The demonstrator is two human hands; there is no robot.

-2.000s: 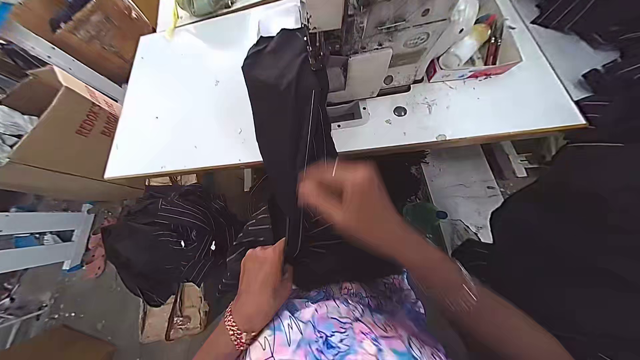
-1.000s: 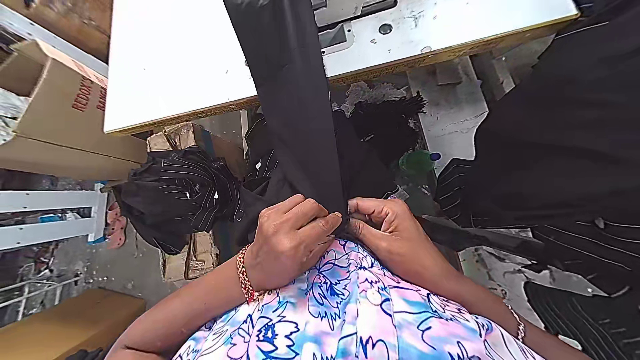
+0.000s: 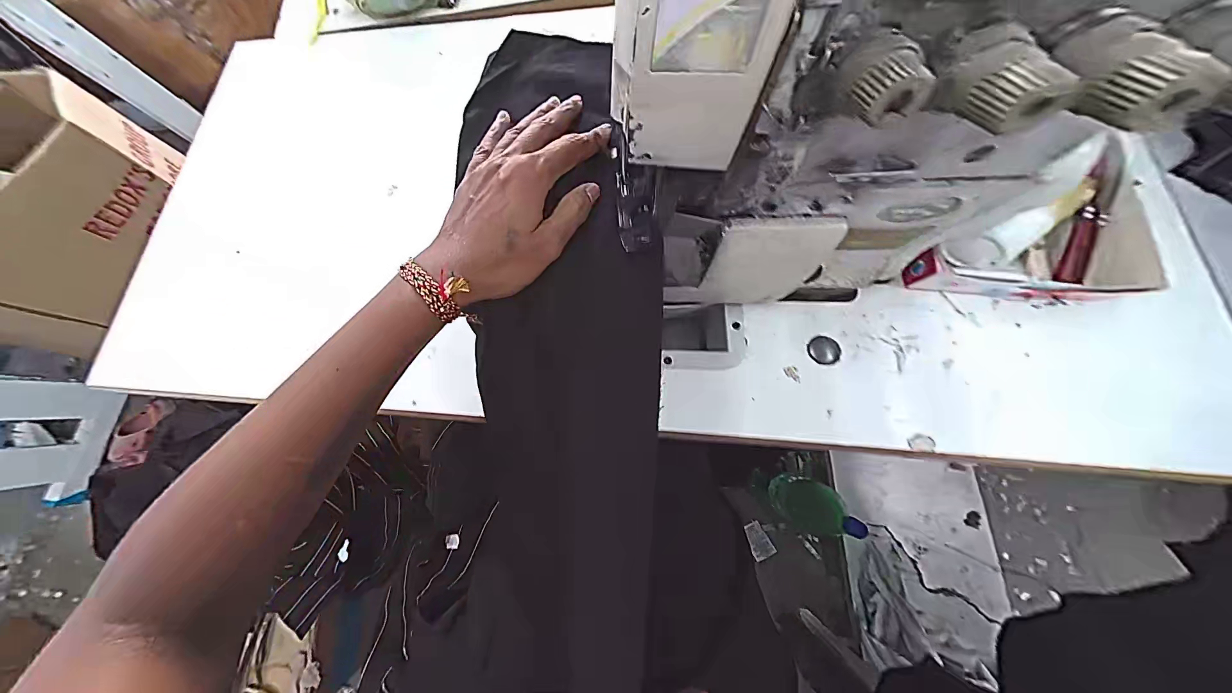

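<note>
My left hand [image 3: 520, 197], with a beaded bracelet at the wrist, lies flat with spread fingers on a long black cloth piece [image 3: 577, 385]. The cloth runs over the white sewing table [image 3: 289, 231] and hangs down past its front edge. Its right edge passes under the presser foot [image 3: 632, 207] of an industrial sewing machine [image 3: 698, 106]; my thumb and index finger point toward the foot, just left of it. Whether the needle is in the cloth cannot be told. My right hand is out of view.
An open carton tray [image 3: 1059, 279] with tools and a tube stands right of the machine. A cardboard box [image 3: 67, 221] is at the left. Under the table are striped dark cloth [image 3: 375, 520] and a green bottle [image 3: 808, 504]; black fabric [image 3: 1116, 630] lies at lower right.
Both hands were together on the cloth near my lap; now my left hand is flat on it beside the presser foot, and the right hand has left view. The view has shifted toward the machine.
</note>
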